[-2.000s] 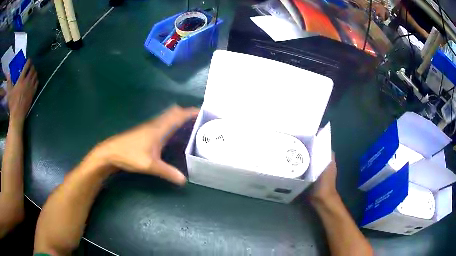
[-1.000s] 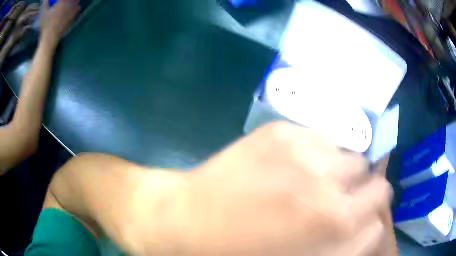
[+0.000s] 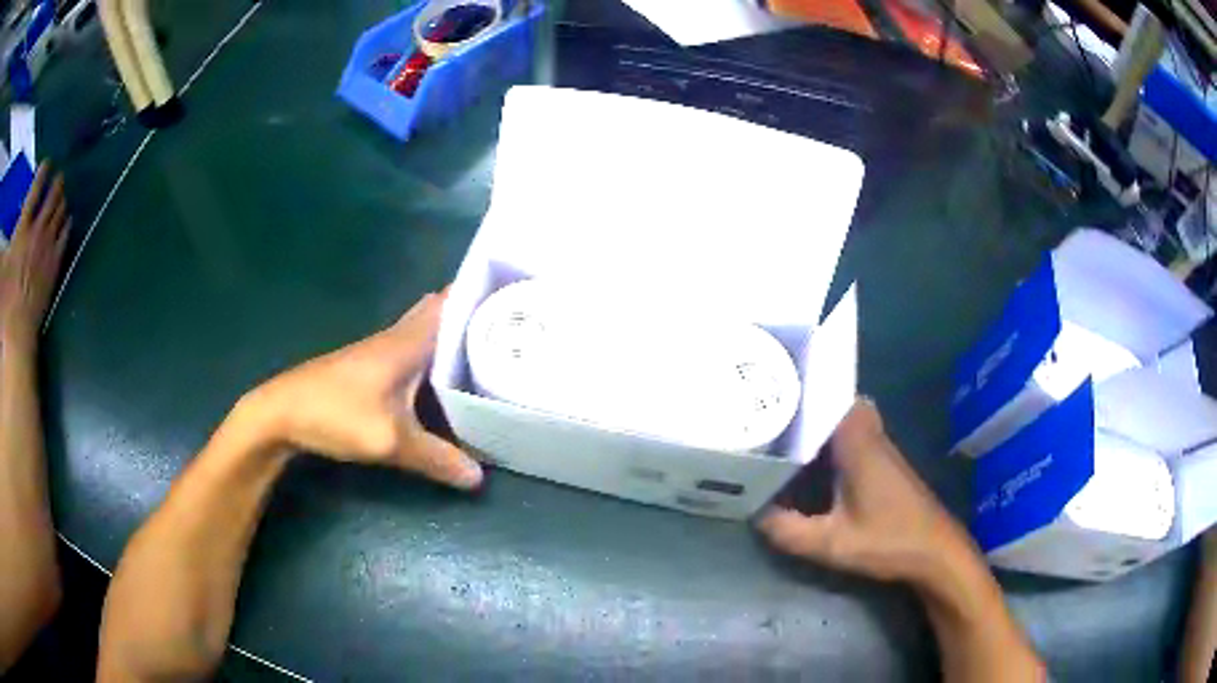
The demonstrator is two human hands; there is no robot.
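Observation:
An open white retail box (image 3: 601,451) stands on the dark green table mat in front of me, its lid (image 3: 674,200) raised at the far side. A white oval device (image 3: 634,360) with a ring-shaped grille near each end lies inside. My left hand (image 3: 367,400) grips the box's left end, thumb at the near corner. My right hand (image 3: 874,507) is at the right end, thumb at the near lower corner and fingers partly hidden behind the box. The right side flap (image 3: 830,374) stands up.
Two open boxes (image 3: 1021,494) with blue lids and devices stand at the right. A blue parts bin (image 3: 447,74) with a tape roll (image 3: 458,20) is at the far side, beside a black carton (image 3: 747,96). Another person's arm (image 3: 24,440) is at the left edge, another at lower right.
One second ago my left hand was blurred across the front of the box; now it is at the box's left end. The view has shifted, and the box appears further left and lower in view.

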